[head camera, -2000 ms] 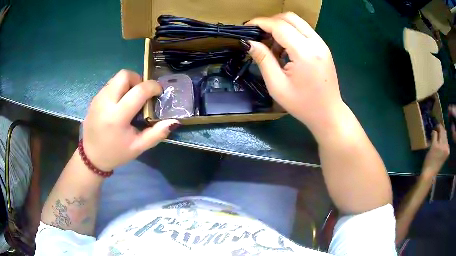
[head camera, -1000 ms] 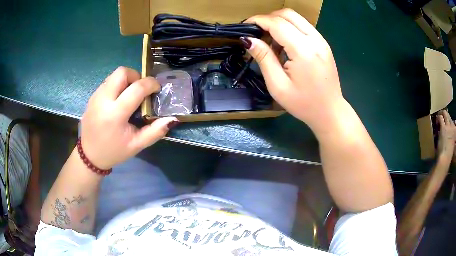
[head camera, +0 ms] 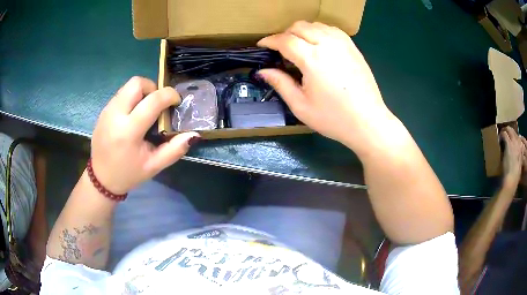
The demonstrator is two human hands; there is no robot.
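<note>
An open cardboard mailer box (head camera: 248, 133) lies on the green mat, its lid (head camera: 242, 17) folded back. Inside, the coiled black cable (head camera: 216, 59) lies along the back. The greyish-pink bagged device (head camera: 196, 106) sits front left, and the power adapter (head camera: 256, 113) sits right of it with its prongs showing. My left hand (head camera: 138, 129) grips the box's left front corner, thumb outside the front wall. My right hand (head camera: 332, 83) reaches over the box's right side, thumb and fingers around the right end of the coiled cable. Its fingers hide the box's right end.
The green mat-covered bench (head camera: 75, 63) has a pale edge near my lap. At the right, another person's hands (head camera: 511, 155) are at a second open box (head camera: 492, 151). More cardboard (head camera: 498, 26) lies at the top right.
The coiled cable has gone down from above the box's back edge into the box, with my right hand lowered along with it. The box has shifted slightly left. The second box at right has moved right.
</note>
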